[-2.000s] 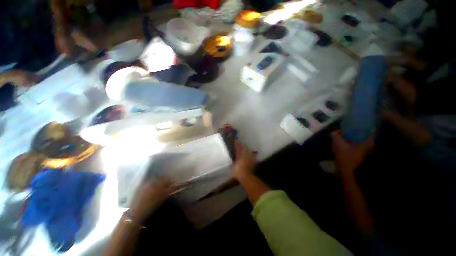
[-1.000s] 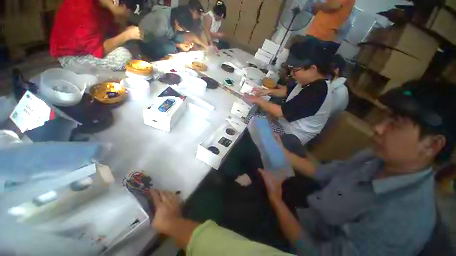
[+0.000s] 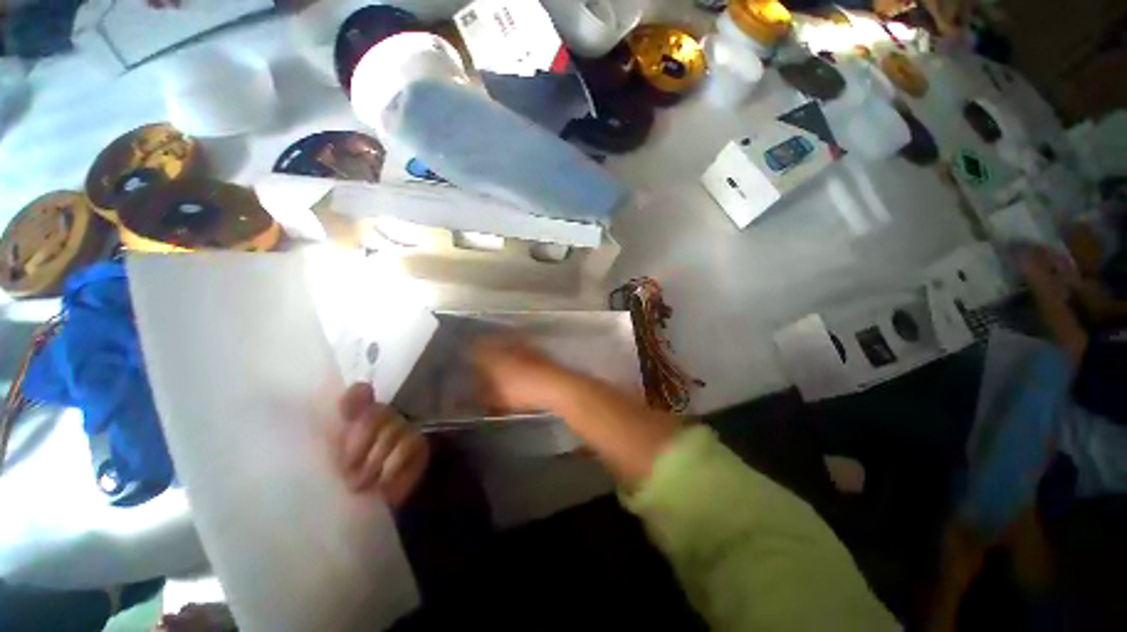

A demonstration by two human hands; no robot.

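Observation:
An open white box [image 3: 606, 333] lies in front of me at the table's near edge. Its large white lid panel [image 3: 235, 432] spreads to the left and down. My left hand [image 3: 377, 447] has its fingers curled on the box's left end, beside the lid panel. My right hand [image 3: 507, 373] is inside the box, blurred; whether it holds anything cannot be told. A bundle of red, yellow and dark wires [image 3: 658, 346] lies against the box's right end. A second long white box with cut-outs [image 3: 494, 257] lies just behind.
A pale blue wrapped roll [image 3: 507, 154] and white retail box [image 3: 766, 173] lie farther back. Blue cloth [image 3: 105, 383] and amber tape rolls [image 3: 50, 241] are left. A long printed box [image 3: 865, 346] is right; beside it a person holds a blue wrapped item [image 3: 1016, 432].
The view has swung back left and down. My right hand has left the wire bundle and is now inside the open box. My left hand is back in view, and the lid panel now spreads out at left.

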